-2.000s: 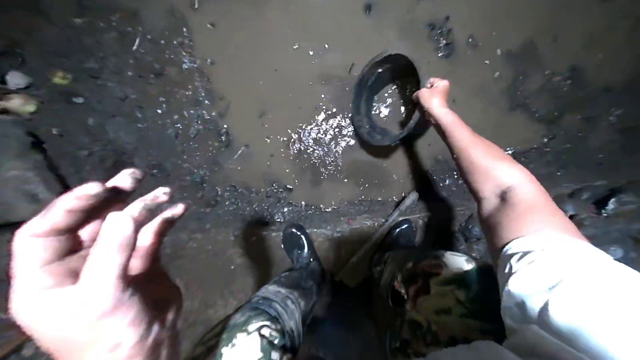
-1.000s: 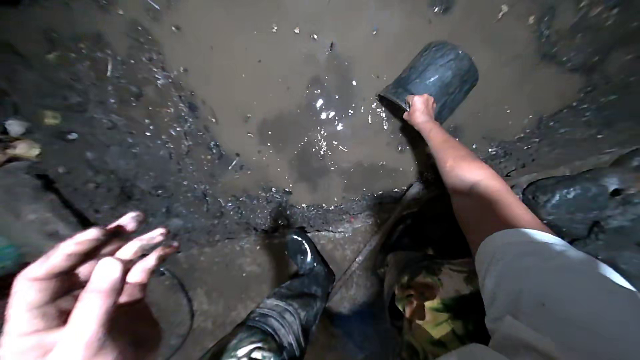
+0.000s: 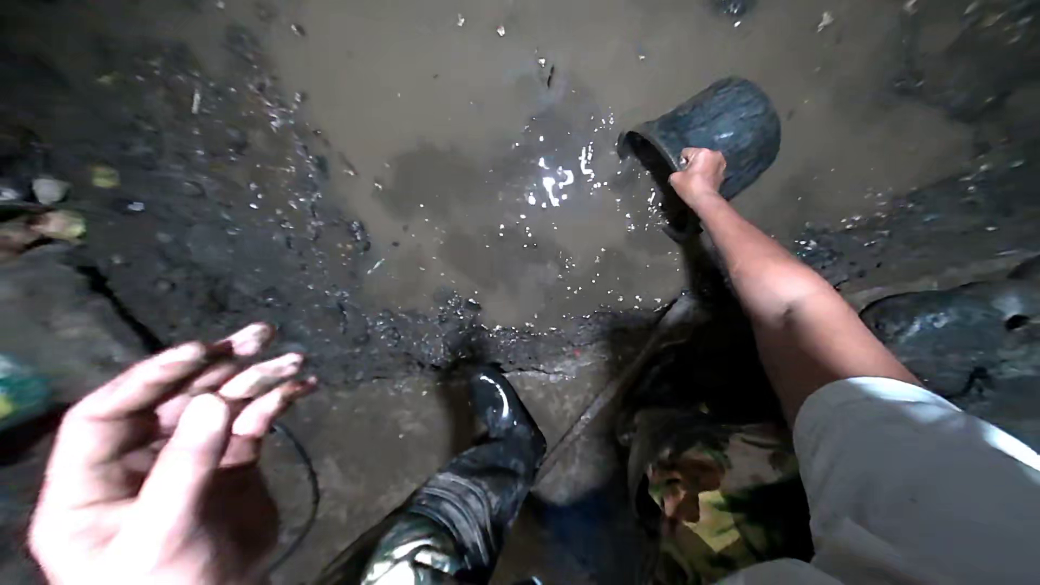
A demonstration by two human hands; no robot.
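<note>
My right hand (image 3: 700,175) grips the rim of a dark, wet bucket (image 3: 723,130) at the upper right. The bucket lies tilted over muddy water (image 3: 455,122), its mouth facing left and down toward me. How much of its lower rim is in the water is hard to tell. Glints show on the water left of the mouth. My left hand (image 3: 179,447) is raised at the lower left, close to the camera, palm up with fingers half curled and apart, and holds nothing.
A concrete ledge (image 3: 390,431) runs below the water, with my wet black rubber boot (image 3: 496,402) at its edge. A thin stick or pole (image 3: 601,406) slants beside the boot. Dark mud with debris (image 3: 244,244) lies left, a thin black cable (image 3: 313,487) near my left hand, and a dark wet bulky object (image 3: 959,325) at right.
Two seconds ago the bucket's round mouth faced the camera; it has since turned onto its side, mouth to the lower left, still in my right hand. My left hand stays raised and empty.
</note>
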